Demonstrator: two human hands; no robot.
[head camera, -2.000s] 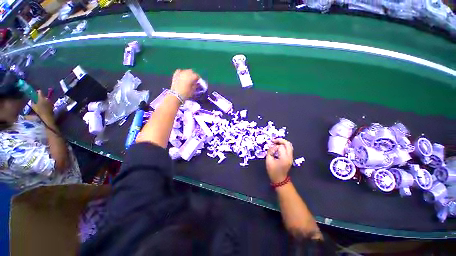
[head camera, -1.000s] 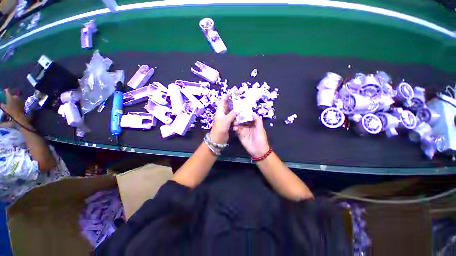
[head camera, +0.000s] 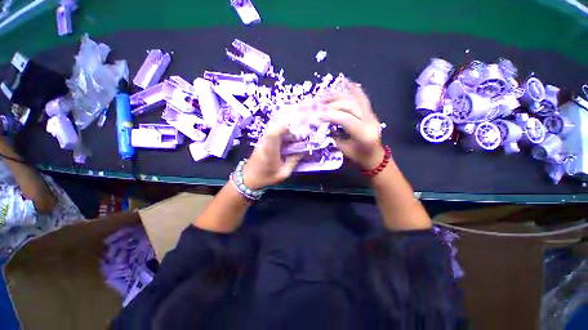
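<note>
My left hand (head camera: 274, 149) holds a pale lilac handle shell (head camera: 317, 159) low over the dark surface, just in front of the heap of small plastic pieces (head camera: 284, 97). My right hand (head camera: 358, 122) is over the shell from the right, its fingers bent onto its top; whether it grips a small piece is hidden by blur and glare. More handle shells (head camera: 207, 106) lie piled left of the heap. Fan heads (head camera: 436, 127) with round spoked faces lie piled at the right.
A blue cylinder tool (head camera: 124, 126), a crumpled clear bag (head camera: 93, 80) and a black box (head camera: 40, 84) lie at left. An open carton (head camera: 71, 264) with purple pieces stands below the bench edge. Another person's arm (head camera: 29, 177) is at far left. A white box (head camera: 575, 138) is at far right.
The view has shifted, so the bench objects sit higher. My hands, apart two seconds ago, came together by one second ago. A long shell now shows between them, and my right hand is raised over it.
</note>
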